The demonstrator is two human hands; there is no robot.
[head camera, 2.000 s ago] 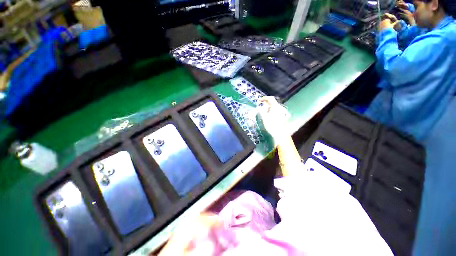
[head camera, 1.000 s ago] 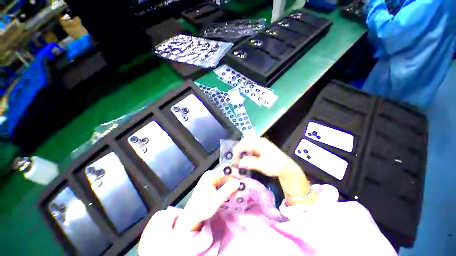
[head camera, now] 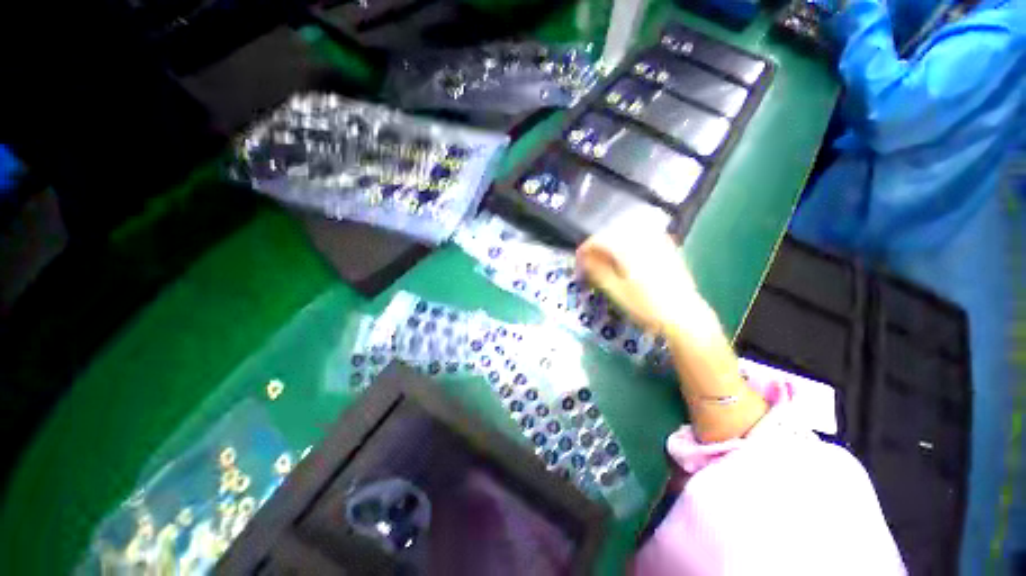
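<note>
My right hand (head camera: 636, 270) reaches over clear strips with rows of dark rings (head camera: 551, 281), beside the far foam tray. Its fingers are bunched; whether they hold a strip cannot be told. My left hand is not in view. More ring strips (head camera: 551, 411) lie on the green bench behind the near foam tray (head camera: 399, 388). A dark glossy phone back cover (head camera: 473, 518) with a camera cluster lies in the near tray, cut off by the bottom edge.
The far foam tray (head camera: 720, 174) holds dark covers. A silvery bag-wrapped sheet (head camera: 360, 163) lies left of it. Loose gold rings (head camera: 231, 478) lie on clear plastic at lower left. Black trays (head camera: 917, 394) stand right of the bench. A person in blue (head camera: 945, 146) is at upper right.
The view has moved closer to the strips and far tray. My right hand has gone from the ring strip at my chest out to the strips; my left hand has left view.
</note>
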